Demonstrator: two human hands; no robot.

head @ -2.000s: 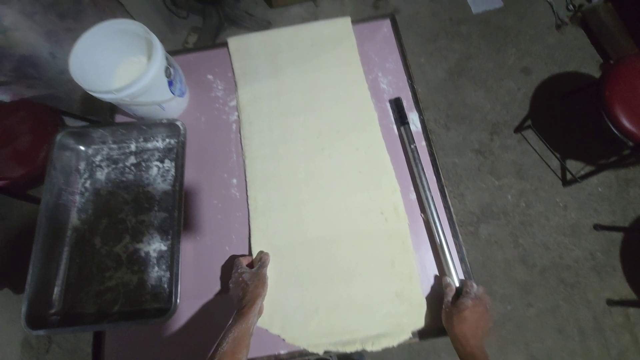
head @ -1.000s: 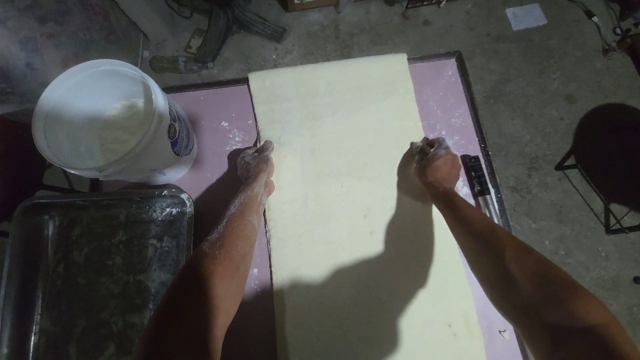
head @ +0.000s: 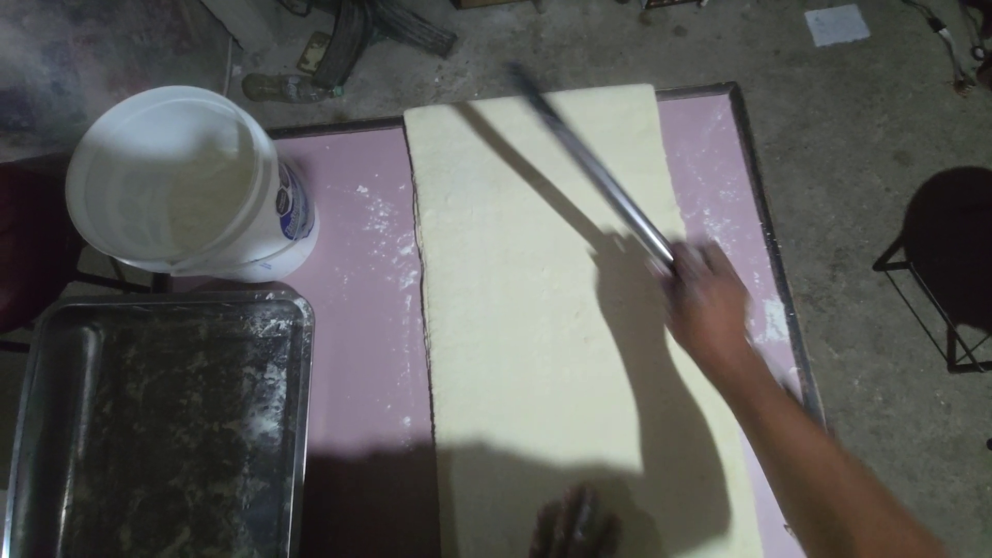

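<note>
A long sheet of pale dough [head: 535, 310] lies over the pink tabletop [head: 356, 232], its far end at the table's far edge. My right hand [head: 701, 298] grips one end of a metal rolling pin [head: 612, 190], which slants over the far part of the dough and casts a shadow on it; the pin's far end is blurred. At the bottom of the view my left hand [head: 575, 527] is over the near part of the dough, in shadow and cut off by the frame. Nothing shows in its visible fingers, but their state is unclear.
A white plastic bucket [head: 298, 225] with pale powder inside stands at the table's left. In front of it is a deep metal pan [head: 306, 387] dusted with flour. White powder dots the tabletop. Beyond the right edge stands a dark stool [head: 953, 248]; a plastic bottle [head: 283, 87] lies on the floor behind.
My right hand has left the dough's right edge and taken hold of the rolling pin, which lay on the right side of the table. My left hand has moved from the dough's left edge toward me.
</note>
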